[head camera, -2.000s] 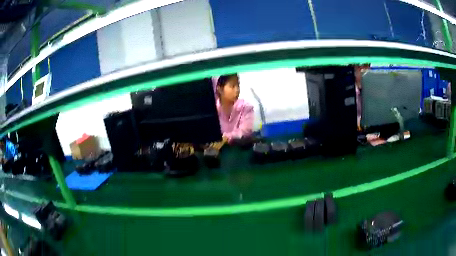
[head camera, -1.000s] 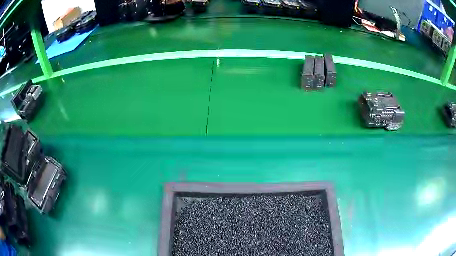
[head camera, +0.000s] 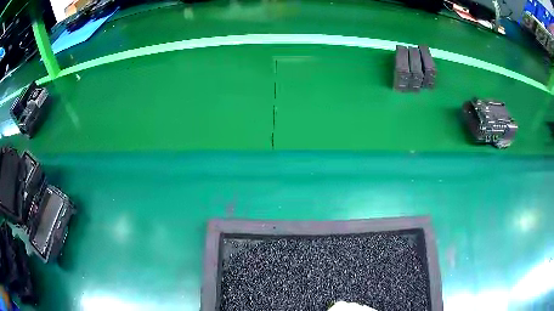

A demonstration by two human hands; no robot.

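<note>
A shallow tray with a raised grey rim [head camera: 322, 227] lies near me at the lower middle, its near side cut off by the frame edge. A black, speckled fill [head camera: 322, 267] covers its inside; single pieces cannot be made out. A small white shape [head camera: 352, 307] shows over the fill at the bottom edge, mostly cut off; I cannot tell what it is. I cannot make out my left hand or my right hand.
Open black case halves [head camera: 51, 222] are piled at the left edge. Three narrow black blocks [head camera: 415, 68] stand by the pale green rail [head camera: 273, 39]. A chunky case body [head camera: 491, 123] is at the right. A green upright [head camera: 45, 45] rises at the upper left.
The view has tipped down from the shelf and the person in pink to the bench and tray. The blocks and case body now appear farther right. The white shape has appeared at the bottom edge.
</note>
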